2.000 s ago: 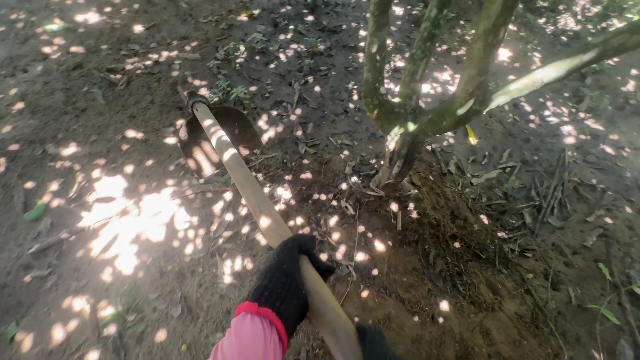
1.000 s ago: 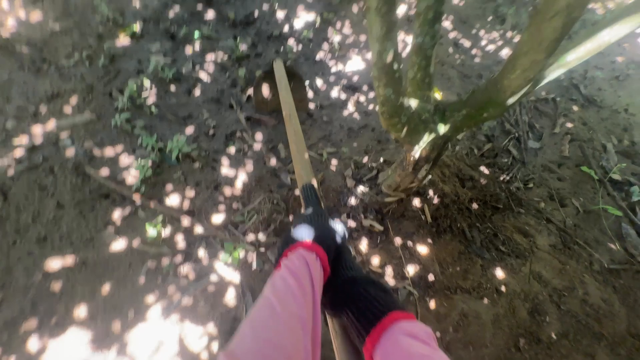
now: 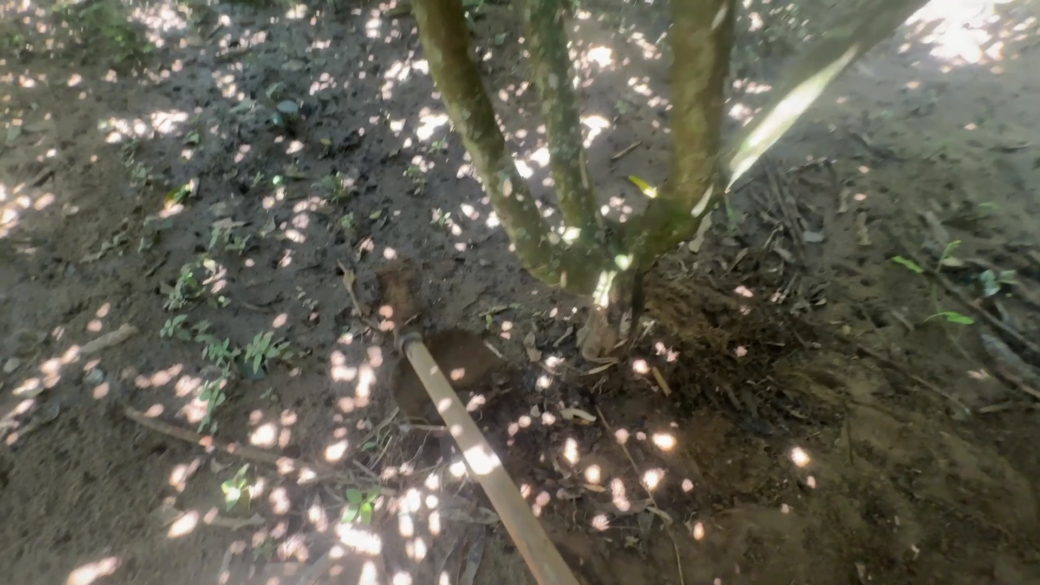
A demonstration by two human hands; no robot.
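Note:
A hoe with a long wooden handle (image 3: 479, 455) reaches from the bottom edge up to the middle left of the head view. Its rusty, rounded metal blade (image 3: 459, 361) rests on or close to the soil, left of the tree's base. The lower end of the handle runs out of the picture, and neither my left hand nor my right hand is in view. What they hold at this moment is hidden.
A tree with several mossy trunks (image 3: 561, 146) rises right of the blade. Small green weeds (image 3: 264, 349) grow at left, near a fallen stick (image 3: 211, 443). Dug brown soil (image 3: 756, 406) lies right of the tree's base, with leafy sprigs (image 3: 951, 317) farther right.
Both gloved hands, on the handle one second ago, have left the picture. The hoe's blade is now nearer the tree's base than two seconds ago. The view has shifted.

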